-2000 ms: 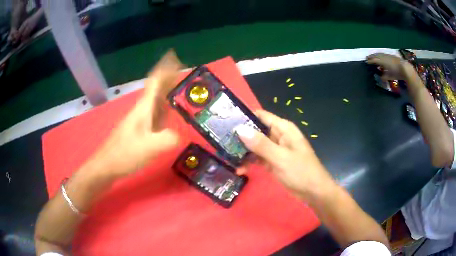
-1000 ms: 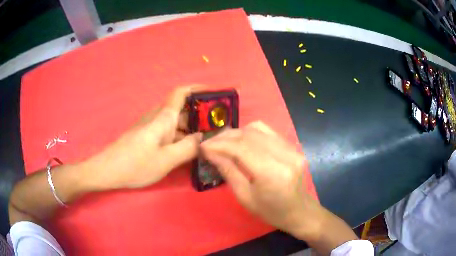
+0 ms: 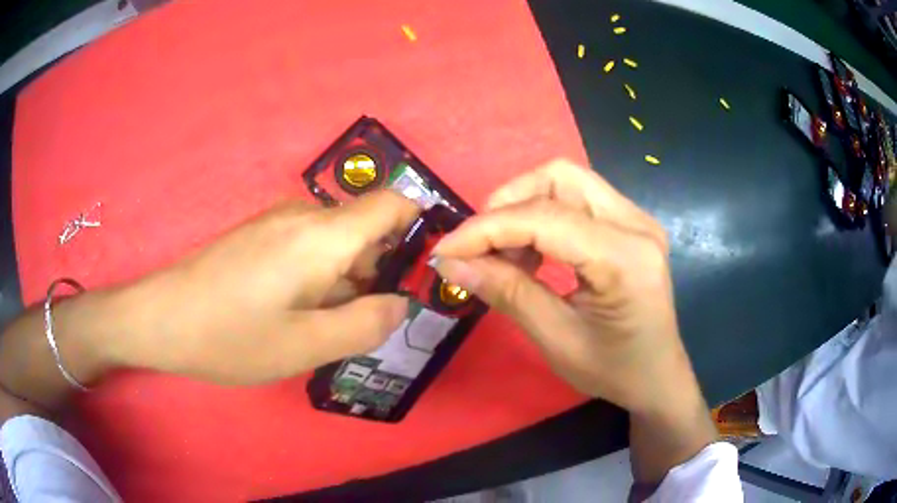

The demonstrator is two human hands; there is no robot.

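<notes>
Two half-assembled phone units lie on the red mat [image 3: 216, 128]. The nearer phone unit [image 3: 408, 344] is tilted, with its gold disc at the upper right and green board at the lower left. My left hand [image 3: 266, 285] holds it by its left side. My right hand [image 3: 580, 285] is over its disc end, thumb and forefinger pinched on a tiny pale piece [image 3: 435, 262], too small to name. The farther phone unit [image 3: 359, 169] lies behind, its gold disc showing and its lower part hidden by the nearer unit and my left hand.
Small yellow pieces [image 3: 635, 123] are scattered on the dark bench [image 3: 728, 226], and one lies on the mat. Waiting phones [image 3: 838, 192] cluster at the far right. A white edge rail [image 3: 728, 22] runs behind. Another person's pale sleeve [image 3: 846, 393] is at the lower right.
The view has shifted down. The held phone has turned so its disc end points up and right. A second phone now shows behind it. My right hand has moved from mid-phone to the disc end.
</notes>
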